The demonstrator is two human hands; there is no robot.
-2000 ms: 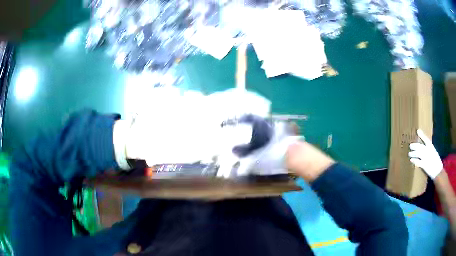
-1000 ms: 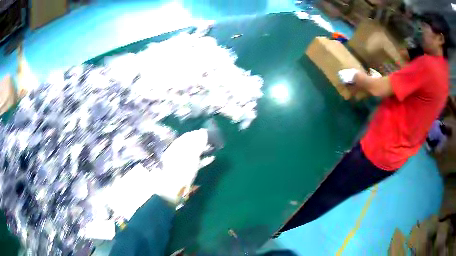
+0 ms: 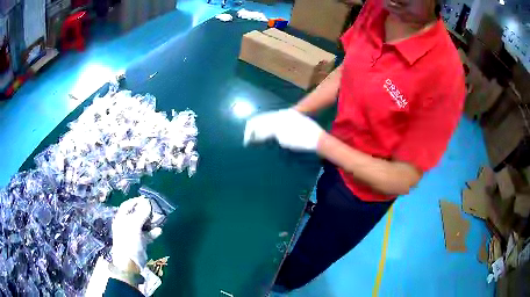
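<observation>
My right hand (image 3: 132, 229), in a white glove, is at the lower left over the edge of the heap. Its fingers are closed around a small clear polybag with dark stripes (image 3: 158, 203). White paper sheets (image 3: 97, 279) lie partly under my wrist and sleeve. A large heap of dark accessory packs (image 3: 43, 238) lies to the left of the hand, and a paler heap of packs (image 3: 128, 130) lies beyond it. My left hand is not in view.
A person in a red shirt (image 3: 401, 98) stands at the table's right, a white-gloved hand (image 3: 287, 130) over the green table (image 3: 232, 214). A closed carton (image 3: 285, 55) lies behind. Small yellowish scraps (image 3: 158, 265) lie near my wrist. Cardboard pieces (image 3: 454, 226) lie at the right.
The view has swung right and up from the box at the table edge. My right hand now holds a small bag. The other person's hand has left the carton and is over the table.
</observation>
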